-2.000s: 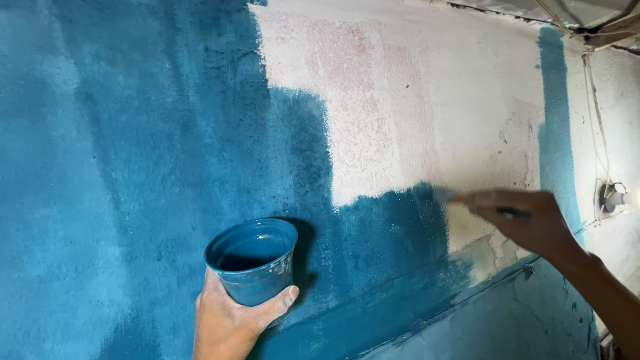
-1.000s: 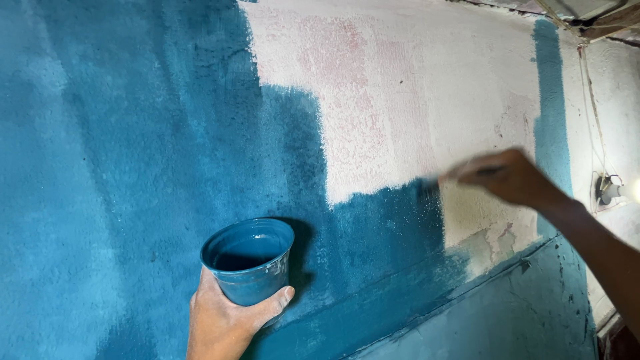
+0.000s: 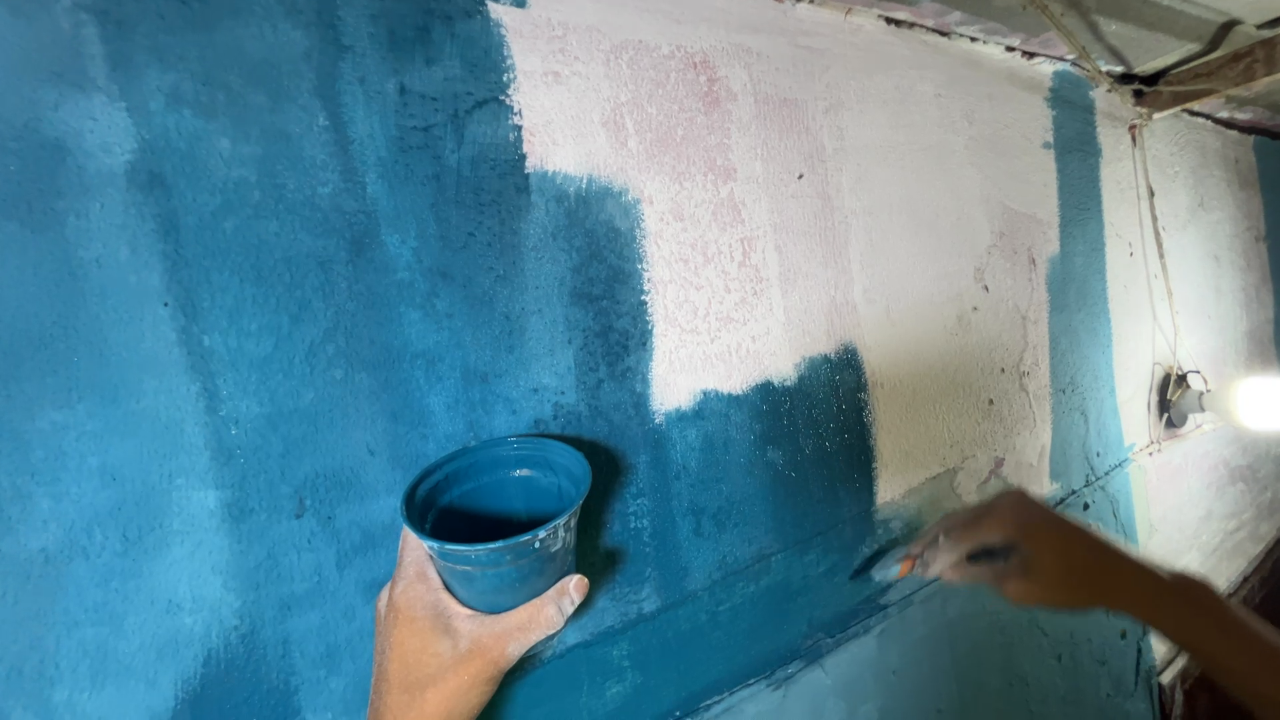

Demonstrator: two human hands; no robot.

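My left hand [image 3: 450, 630] holds a plastic cup [image 3: 505, 575] from below, its thumb on the right side. The cup is tilted toward me, coated in blue paint, with dark blue paint inside. Right of it, my right hand [image 3: 985, 555], somewhat blurred, grips a paintbrush [image 3: 885, 563] whose bristles point left, at the lower blue band of the wall. Blue paint [image 3: 330, 300] covers the wall's left side and steps down to the right below a whitish, pink-tinged area [image 3: 740, 200]. The brush's handle is mostly hidden by the fingers.
A lit bulb [image 3: 1255, 402] in a socket [image 3: 1180, 400] is on the right, with thin cords hanging above it. A lighter blue vertical stripe [image 3: 1083, 290] runs down near the corner. A wooden beam [image 3: 1215, 75] crosses the upper right. A cracked ledge line slopes across the lower wall.
My right hand and the brush have moved down from the upper edge of the dark blue patch to the lower band. My left hand still holds the cup in about the same place.
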